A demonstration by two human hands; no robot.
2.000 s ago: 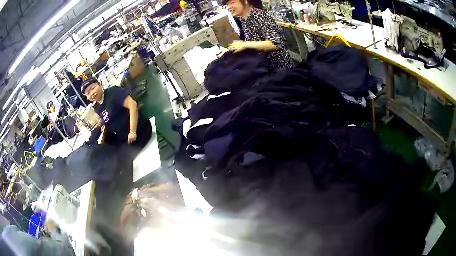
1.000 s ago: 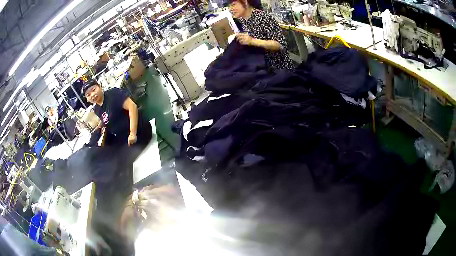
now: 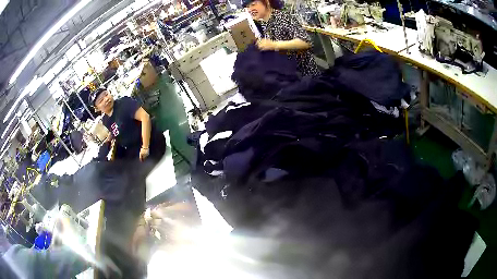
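A huge heap of dark garments (image 3: 327,163) fills the middle and right in front of me, with small white patches at its left side. A bright white flat surface (image 3: 207,261) lies at the bottom, washed out by glare. Brown bundles (image 3: 169,218) with small white tags lie left of the heap, partly lost in the glare. Neither of my hands can be seen.
A person in a patterned top (image 3: 283,38) handles dark cloth behind the heap. Another person in a dark T-shirt (image 3: 128,125) stands left. A sewing table (image 3: 460,82) with machines runs along the right. A blue bin (image 3: 42,241) is lower left.
The person behind the heap has lifted and shifted the dark cloth, baring more of the pale bench. The person at left has turned their head. A pale blurred shape at lower left has moved.
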